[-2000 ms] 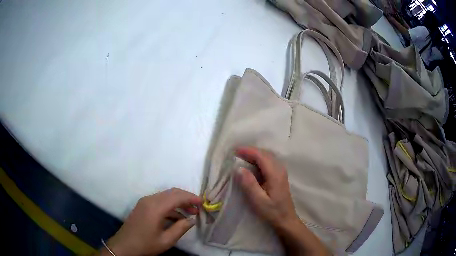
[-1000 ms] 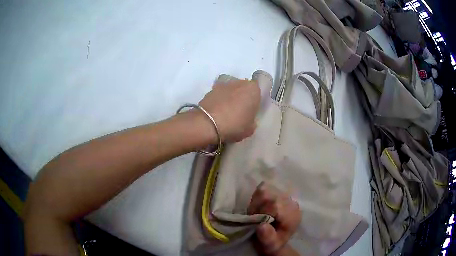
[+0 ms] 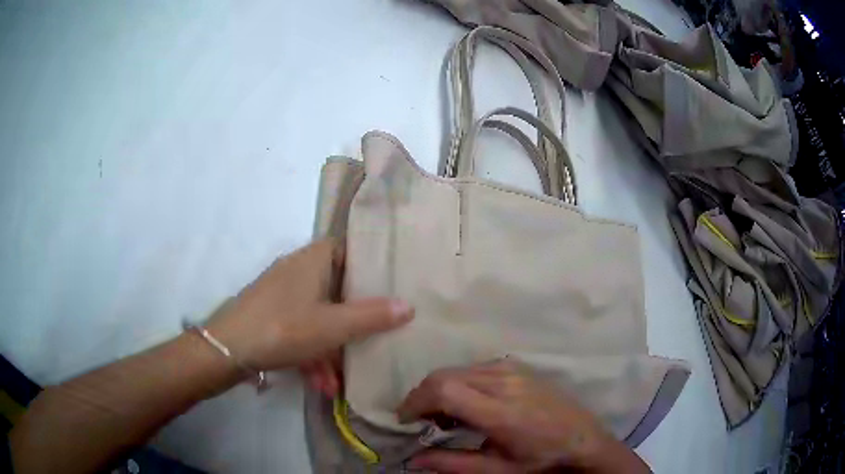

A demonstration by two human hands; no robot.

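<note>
A beige tote bag point(image 3: 519, 268) lies on the white-covered table point(image 3: 167, 111), its two pairs of handles point(image 3: 547, 139) pointing away from me. My left hand point(image 3: 296, 310) grips the bag's left side, thumb on the front panel and fingers tucked into the side fold. My right hand point(image 3: 510, 417) holds the lower edge at the bottom left, thumb and fingers around a fold. Yellow binding point(image 3: 352, 433) shows at the lower left side. A greyer end patch point(image 3: 656, 405) shows at the lower right corner. The bag's bottom edge is partly hidden by my right hand.
Rumpled beige bags point(image 3: 709, 111) lie along the far right side of the table. A crumpled heap with yellow strips point(image 3: 750, 287) lies to the right of the bag. Dark floor shows at the lower left corner.
My left hand has moved from the top left corner down to the bag's left side. My right hand stays at the lower fold. The bag appears further left in view.
</note>
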